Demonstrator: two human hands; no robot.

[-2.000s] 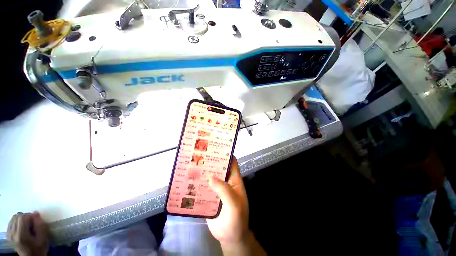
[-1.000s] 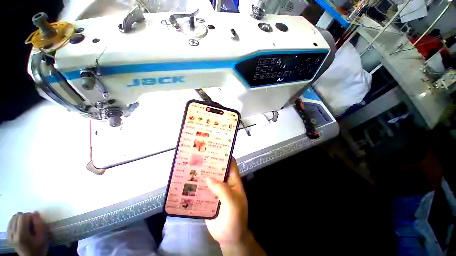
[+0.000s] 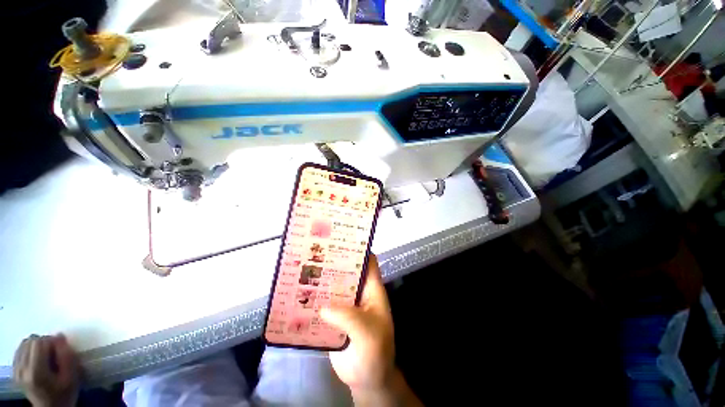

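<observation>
A smartphone (image 3: 318, 254) with a lit pinkish list screen and small pictures is held upright above the table's front edge. My right hand (image 3: 364, 338) is around its lower right side, with the thumb over the lower screen. My left hand (image 3: 46, 370) rests at the table's front edge at the far lower left, fingers curled; nothing shows in it. The white sewing machine (image 3: 302, 87) with a blue stripe stands behind the phone, with no fabric seen under its needle area (image 3: 189, 181).
A black looped tool (image 3: 332, 157) lies under the machine arm, partly behind the phone. A dark red-black tool (image 3: 490, 191) lies by the tray at the table's right end. White fabric (image 3: 556, 131) is heaped behind. A printed ruler (image 3: 191, 338) runs along the front edge.
The list on the phone screen has scrolled, and my right thumb is a little lower on it. The view has shifted slightly. My left hand has stayed at the table edge.
</observation>
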